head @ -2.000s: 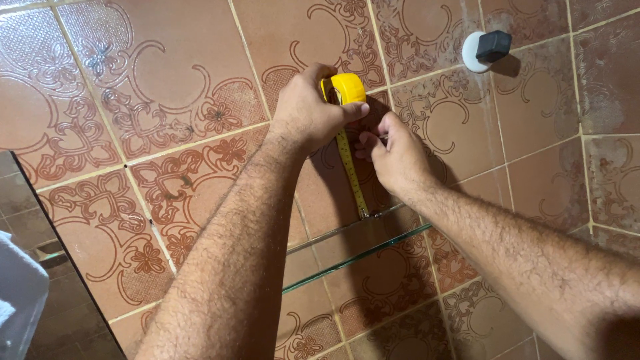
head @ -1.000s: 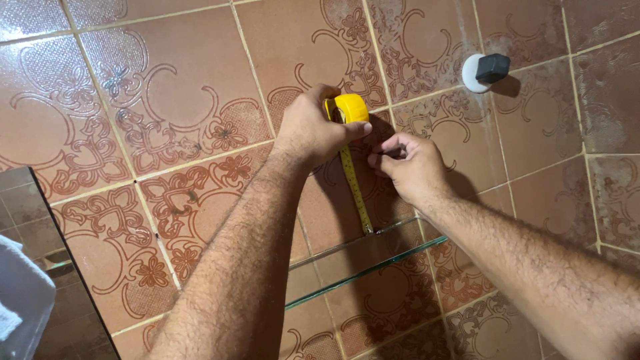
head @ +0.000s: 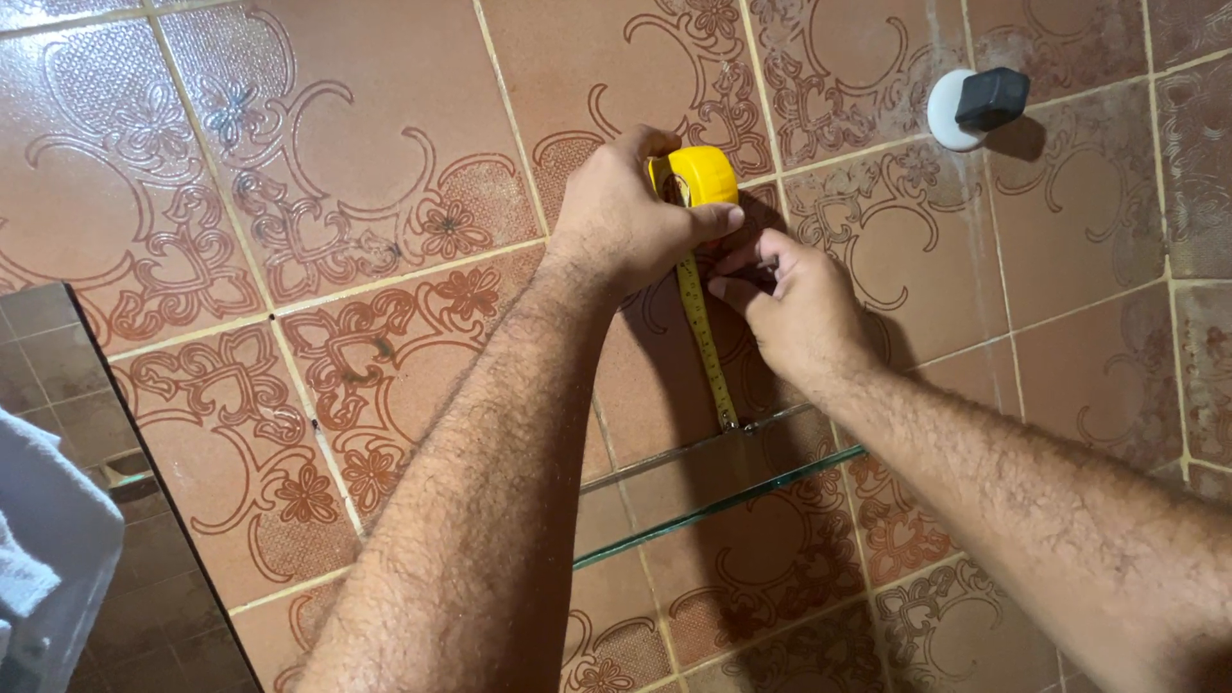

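My left hand (head: 640,207) grips a yellow tape measure (head: 707,178) against the tiled wall (head: 385,173), its thumb across the lower part of the case. The yellow blade (head: 705,337) runs down along the wall, and its end is at the back edge of a glass shelf (head: 722,500). Just right of the blade is my right hand (head: 804,298), its thumb and fingers bent close together. Whether something small is pinched in them cannot be told.
A black knob on a white round base (head: 953,111) sticks out of the wall at upper right. A dark-edged mirror (head: 125,520) stands at lower left, with a pale cloth (head: 58,539) in front of it. My arms cast a shadow over the shelf.
My right hand was level with the blade's upper part two seconds ago, then drew slightly away from it, and is now close beside it again. The left hand keeps its hold on the tape measure.
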